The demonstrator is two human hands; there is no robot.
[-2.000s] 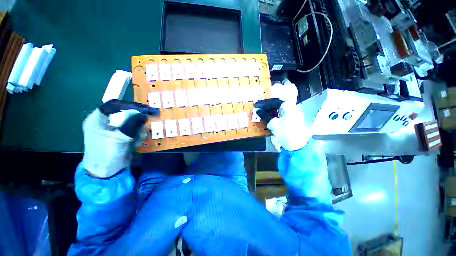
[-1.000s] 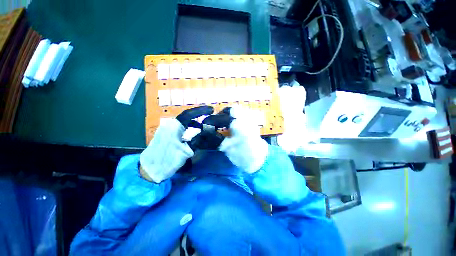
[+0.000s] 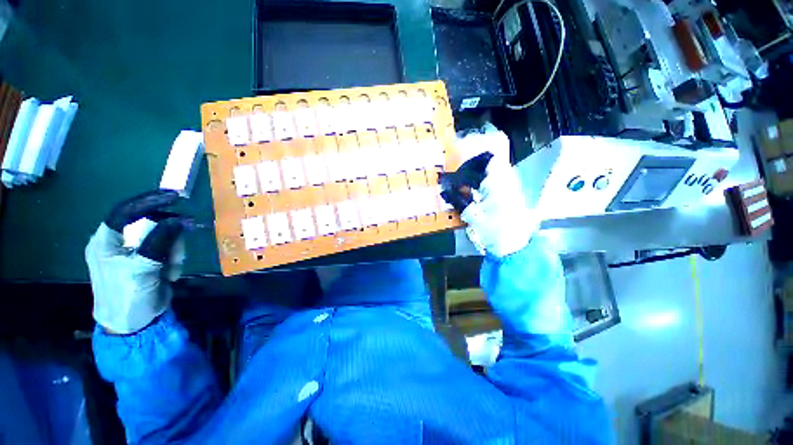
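Note:
The orange-brown fixture tray [image 3: 335,149] lies slightly turned at the bench's near edge, with three rows of small white pieces [image 3: 302,217] in its slots. My left hand [image 3: 139,256], in a white glove with black fingertips, is left of the tray, off it, closed around a small white bundle [image 3: 137,231] that is partly hidden by the fingers. My right hand [image 3: 489,193], gloved alike, holds the tray's right edge, fingertips over the end of the lowest row. Another white bundle [image 3: 182,162] lies beside the tray's left edge.
Several white bundles [image 3: 36,139] lie at far left by stacked orange-brown plates [image 3: 9,109]. A black shallow tray [image 3: 329,45] is behind the fixture tray. A white-panelled machine [image 3: 633,181] with a screen stands at right. Another black tray [image 3: 469,59] is beside it.
My hands met over the lowest row a second ago; now the left is out left of the tray and the right is at its right edge. The tray now sits more tilted.

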